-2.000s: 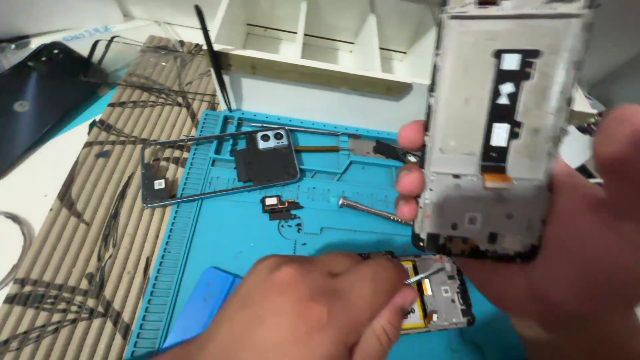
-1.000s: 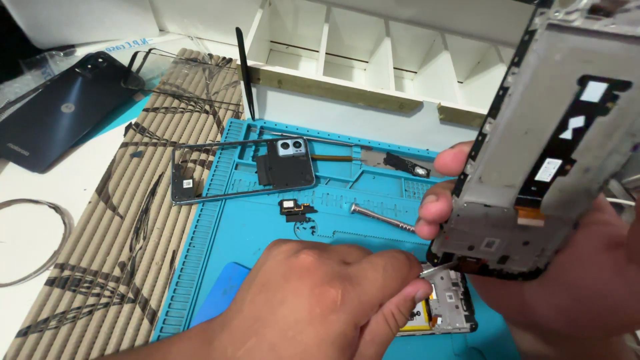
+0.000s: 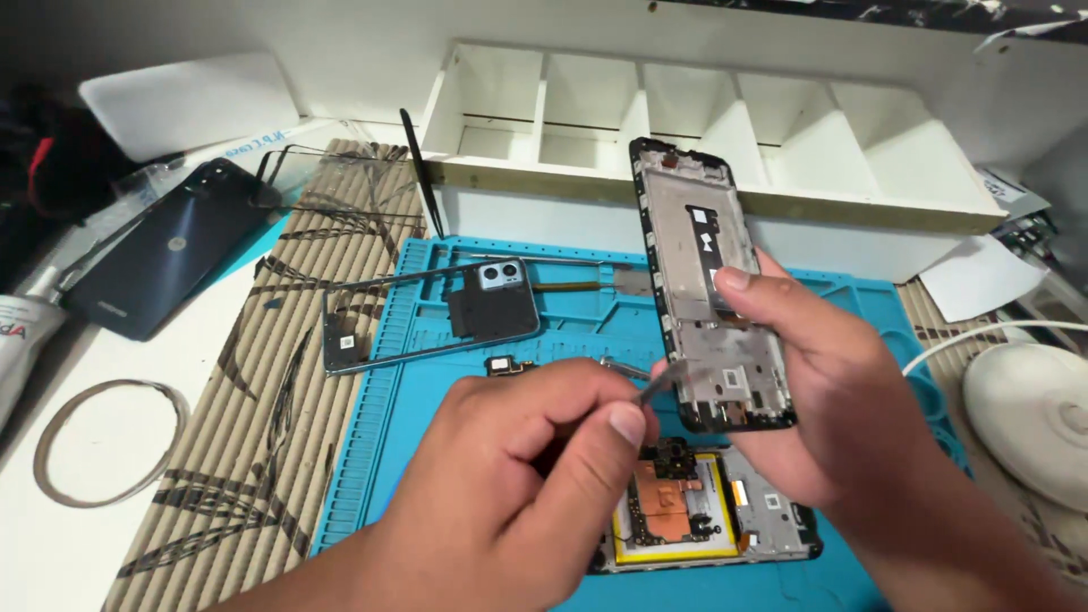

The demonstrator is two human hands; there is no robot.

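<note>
My left hand (image 3: 544,476) pinches a thin metal hand tool (image 3: 662,384) between thumb and fingers. Its tip lies over the lower left edge of a bare phone mid-frame (image 3: 731,365); contact is unclear. My right hand (image 3: 829,374) holds that frame upright and tilted, thumb on its face and fingers behind. Below both hands, an opened phone (image 3: 773,501) with a yellow-edged battery (image 3: 722,510) and a copper-covered circuit board (image 3: 663,506) lies on the blue silicone repair mat (image 3: 476,408). My left hand partly covers it. A small speaker module (image 3: 507,365) sits just beyond my left hand.
A phone housing with a camera cover (image 3: 501,310) lies on the mat, near upright black tweezers (image 3: 422,174). Behind stands a white compartment rack (image 3: 714,195). Left are a dark phone (image 3: 170,246) and a cable tie-like ring (image 3: 110,442); right, a round white object (image 3: 1033,425) with a cable.
The held phone frame has moved leftward and away from the camera, and my right thumb now shows on its face. The tool tip has come up beside the frame's lower left edge. The view has shifted.
</note>
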